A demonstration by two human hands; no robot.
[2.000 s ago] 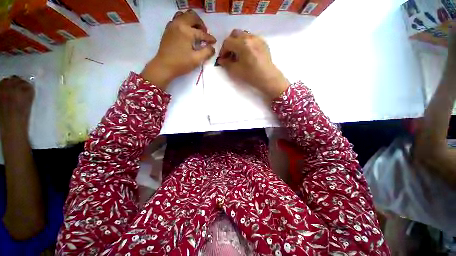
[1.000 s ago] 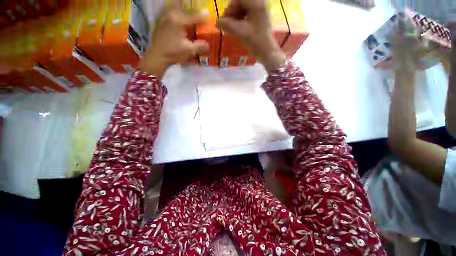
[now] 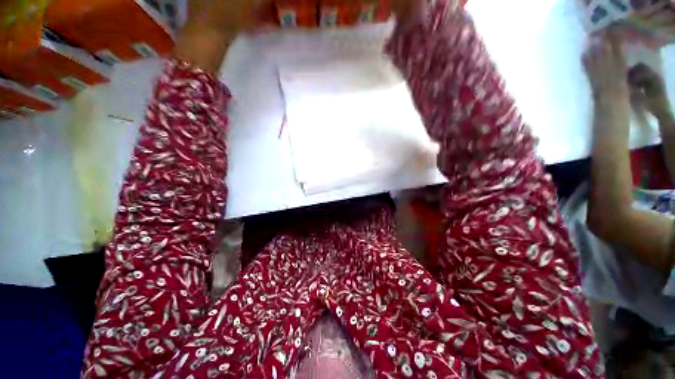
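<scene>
My left hand [image 3: 211, 31] is blurred at the top edge, and its fingers are cut off or unclear. My right hand [image 3: 411, 9] is almost wholly cut off by the top edge; only a part near the wrist shows. Between them, the lower ends of several orange cartons [image 3: 329, 15] with white barcode patches show at the top edge. Whether either hand touches or holds a carton cannot be seen. A flat white sheet [image 3: 355, 126] lies on the white table in front of me.
More orange cartons [image 3: 111, 33] stand in rows at the upper left. A thin red strip [image 3: 283, 126] lies beside the sheet. A yellowish tape band [image 3: 90, 163] runs down the table's left part. At right, another person's hands [image 3: 610, 66] are near a patterned carton [image 3: 603, 11].
Both my hands have moved away from me, from over the sheet to the cartons and then to the top edge. The view has shifted, so the front cartons now show only their lower ends.
</scene>
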